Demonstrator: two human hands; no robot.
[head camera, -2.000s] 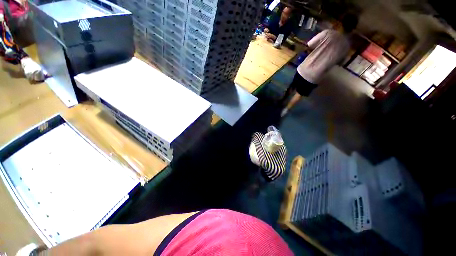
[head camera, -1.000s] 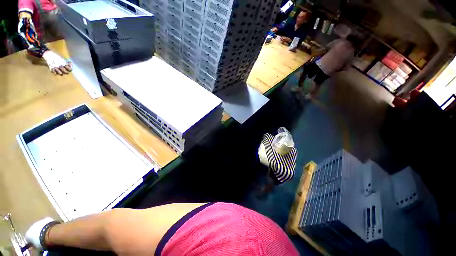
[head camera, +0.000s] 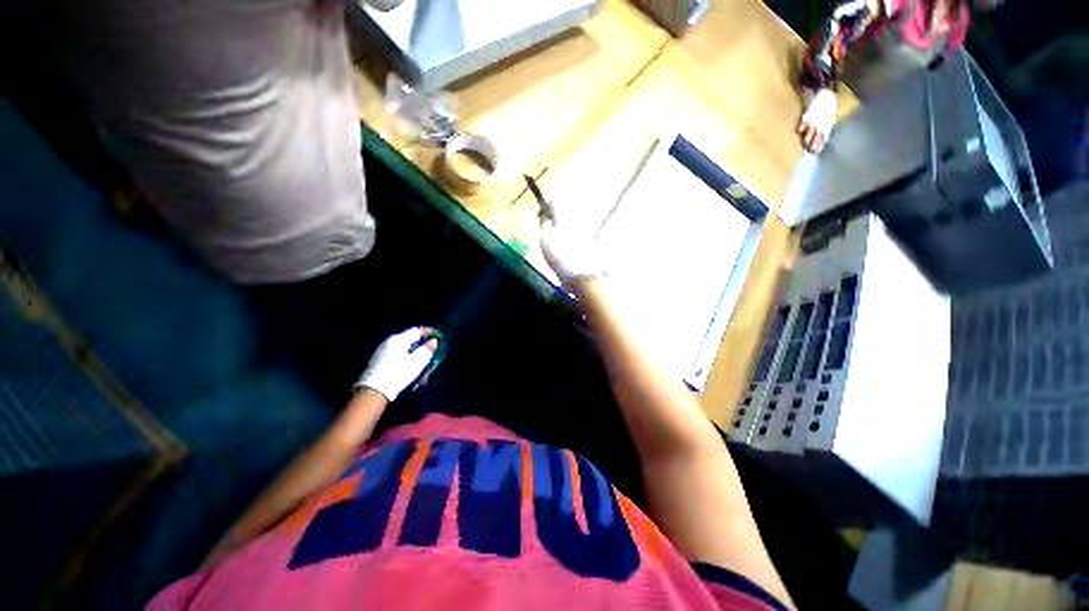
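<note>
A shallow white-grey metal tray (head camera: 675, 257) lies on the bench, open side up. My right hand (head camera: 571, 253), in a white glove, is at the bench edge beside the tray's left side. A thin dark object (head camera: 536, 191) lies just beyond its fingertips; whether they touch it is unclear. A small green piece (head camera: 517, 246) is on the edge beside this hand. My left hand (head camera: 404, 360), gloved white, is off the bench over the dark floor area. Its fingers curl around a dark teal round-edged thing that looks like the green tape roll (head camera: 434, 360), mostly hidden.
A beige tape roll (head camera: 469, 160) and crumpled clear bag (head camera: 418, 111) sit near the edge. Another metal tray (head camera: 508, 36) is at the back. Stacked chassis (head camera: 902, 358) stand right. A person in a pale shirt (head camera: 239, 131) stands close left; another's gloved hand (head camera: 818, 119) rests across the bench.
The view has swung left, so the tray and stacks now appear further right. Both my hands now show; my right hand was out of or not clear in the earlier views. The tape roll and bag have appeared.
</note>
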